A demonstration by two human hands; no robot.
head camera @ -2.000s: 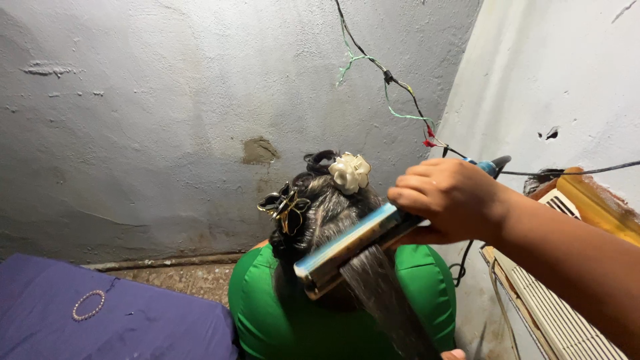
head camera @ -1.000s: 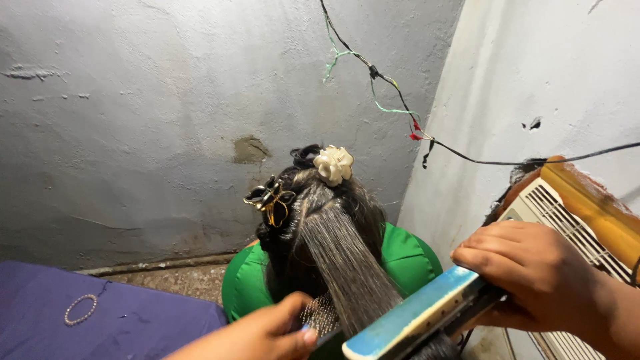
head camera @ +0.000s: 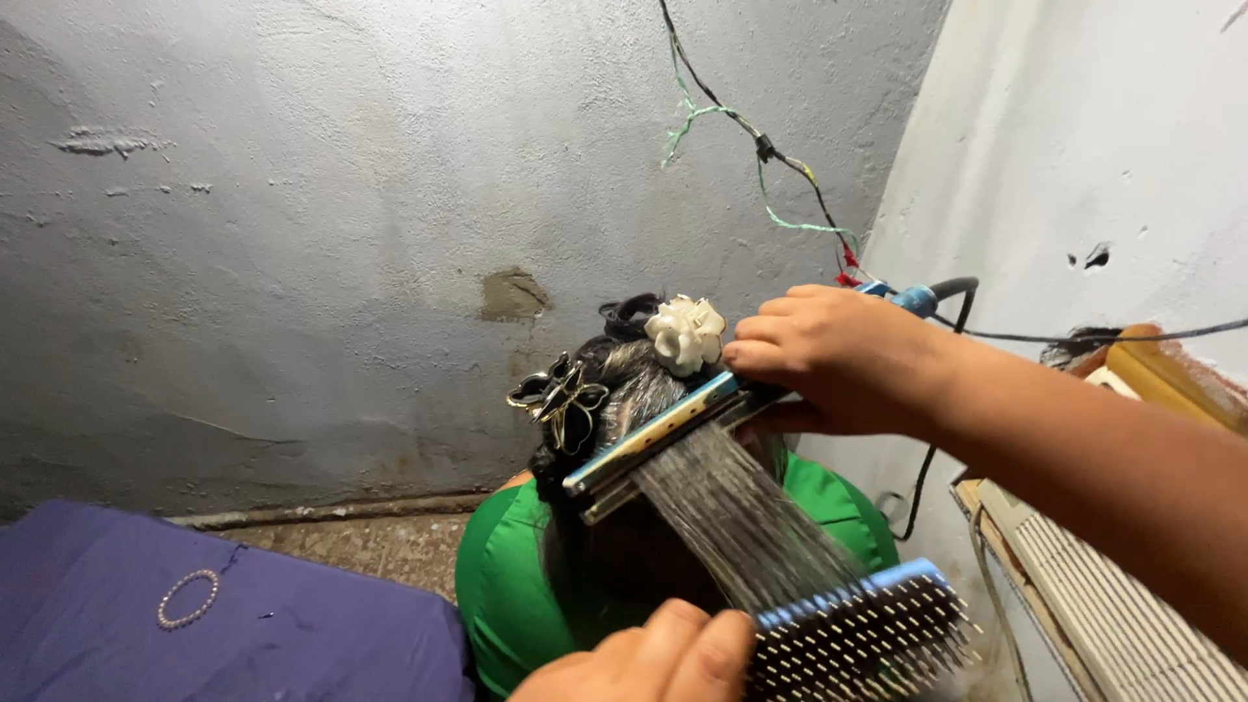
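Note:
My right hand [head camera: 829, 356] grips a blue hair straightener [head camera: 653, 439], whose plates lie around a flat section of hair [head camera: 746, 517] close to the back of a seated person's head. Lower down, my left hand [head camera: 648, 658] holds a hairbrush [head camera: 863, 629] with its bristles facing up, against the lower part of the same section. A black butterfly hair clip [head camera: 563, 400] and a white flower hair clip [head camera: 685, 334] hold other hair up on the head. The person wears a green top [head camera: 507, 575].
At the left, a bead bracelet [head camera: 188, 599] lies on a purple cloth-covered surface [head camera: 322, 624]. A spliced electric wire [head camera: 721, 102] hangs along the grey wall [head camera: 322, 244]. A slatted beige appliance [head camera: 1092, 575] stands at the lower right, near the straightener's cord [head camera: 926, 468].
My right hand and the straightener have moved from low at the right up to the head. The brush, largely hidden one second ago, now shows under the stretched hair, farther right.

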